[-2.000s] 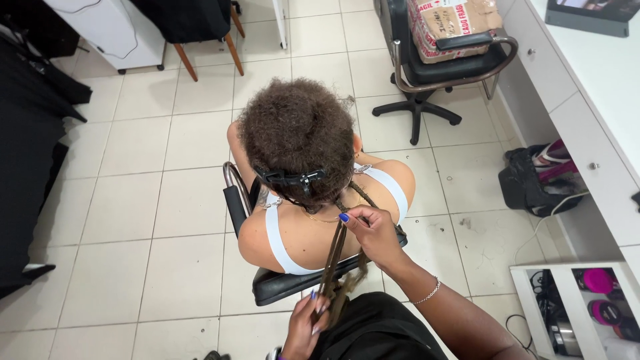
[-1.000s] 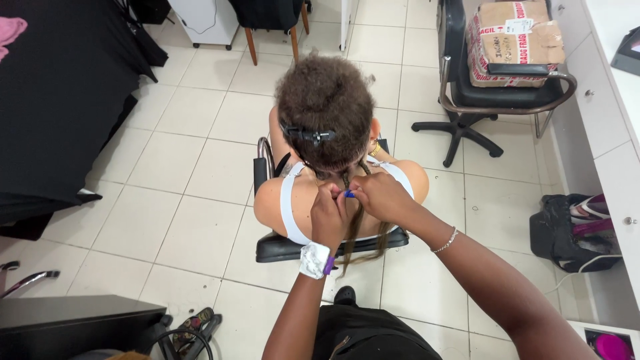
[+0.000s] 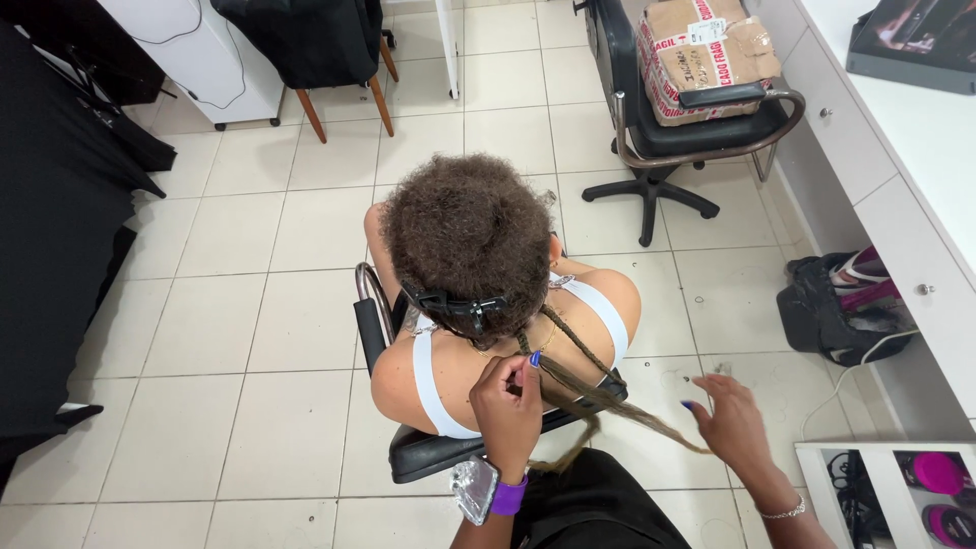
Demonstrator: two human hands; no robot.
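Note:
A person with curly dark hair (image 3: 469,236) sits with their back to me in a black salon chair (image 3: 435,455). A black hair clip (image 3: 454,303) grips the hair low at the back of the head. My left hand (image 3: 509,408) pinches a braid below the nape, and loose brown strands (image 3: 610,402) trail from it to the right. My right hand (image 3: 730,419) is off to the right with fingers spread, near the ends of the strands and holding nothing. A finished-looking thin braid (image 3: 579,341) lies over the person's right shoulder blade. A purple wristband (image 3: 508,496) is on my left wrist.
A taped cardboard box (image 3: 705,61) sits on another black chair (image 3: 709,137) at the upper right. White drawers (image 3: 915,252) line the right side, above a black bin (image 3: 831,328). A shelf unit (image 3: 823,457) stands lower right. Black cloth (image 3: 53,229) hangs at the left.
A second ago both hands were together at the nape. My right hand has moved away to the right and let go of the hair, while my left hand keeps its pinch slightly lower.

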